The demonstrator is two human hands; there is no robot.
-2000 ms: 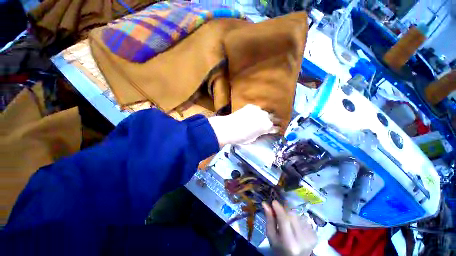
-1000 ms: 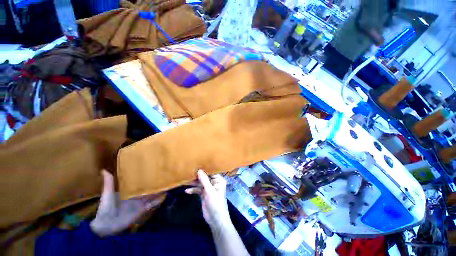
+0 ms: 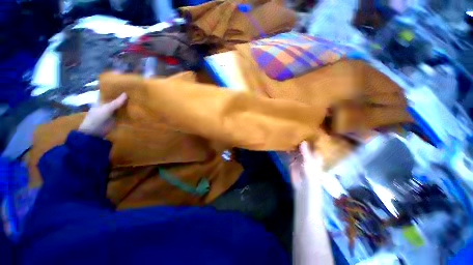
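A long brown fabric panel [image 3: 207, 111] is stretched between my hands, above my lap and the table edge. My left hand [image 3: 102, 115] grips its left end, thumb on top. My right hand [image 3: 305, 163] is at its lower right edge, blurred, with the fingers at the cloth. Under the panel, a bundle of brown pieces [image 3: 150, 181] with a green tie strip [image 3: 181, 182] lies on my lap. The far right end of the panel is blurred near the table pieces.
Brown panels [image 3: 378, 83] with a plaid piece [image 3: 298, 54] on top lie on the table. A blue-tied brown bundle [image 3: 233, 23] is behind. Tangled thread trimmings [image 3: 358, 220] are at the lower right. Dark bundles with a red tie [image 3: 155, 49] are at the upper left.
The view has turned left. The panel has been lifted and moved over the lap bundle, with my left hand raised at its left end. The machine body has mostly left the view.
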